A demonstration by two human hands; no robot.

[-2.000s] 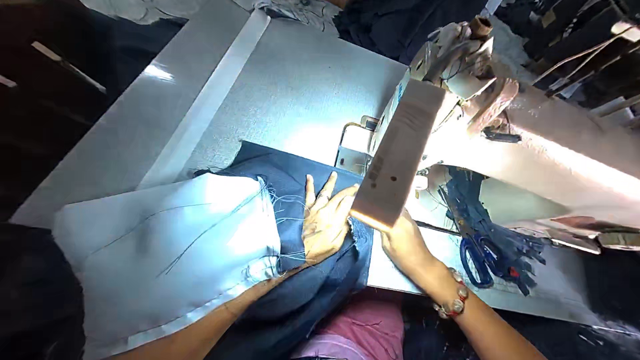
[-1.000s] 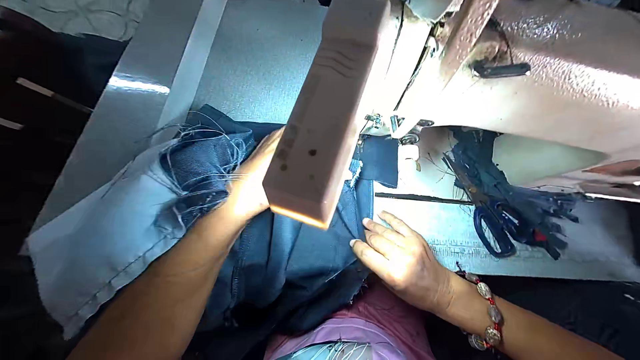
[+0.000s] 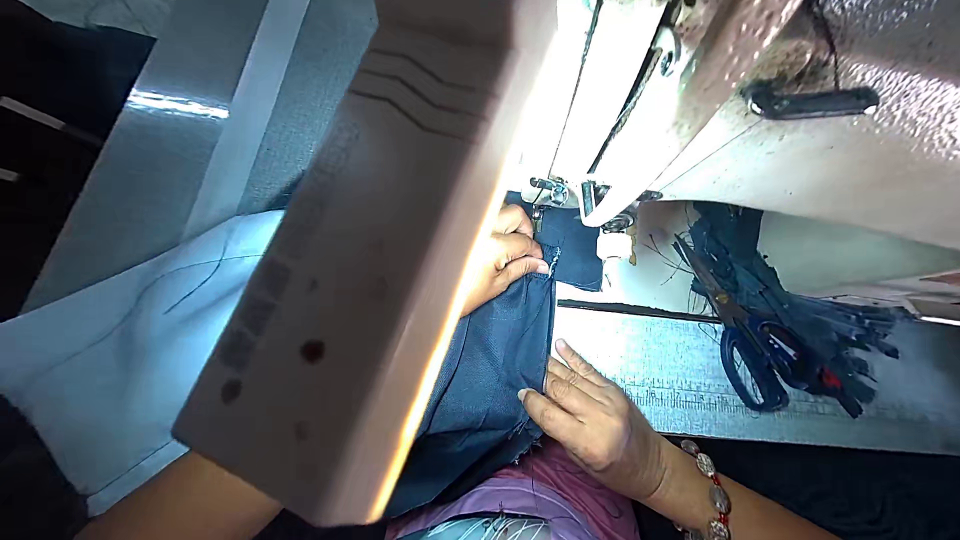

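Dark blue fabric [image 3: 487, 360] lies under the sewing machine's presser foot [image 3: 538, 217] and hangs over the table edge toward my lap. My left hand [image 3: 504, 259], partly hidden behind a long light-coloured lamp or cover [image 3: 360, 247], presses on the fabric with bent fingers just left of the foot. My right hand [image 3: 592, 420] holds the fabric's right edge between thumb and fingers, nearer to me. White fabric [image 3: 135, 315] with loose threads lies at the left, with a stitched line along its lower edge.
Blue-handled scissors [image 3: 750, 352] lie on dark fabric scraps [image 3: 810, 322] right of the needle area. A ruler scale [image 3: 675, 397] runs along the table's front edge. The machine's arm [image 3: 847, 172] spans the upper right. Dark cloth [image 3: 67, 67] is at the upper left.
My left hand was spread flat on the dark fabric two seconds ago; now its fingers are bent beside the presser foot. My right hand has come toward me along the fabric's edge. The view is closer.
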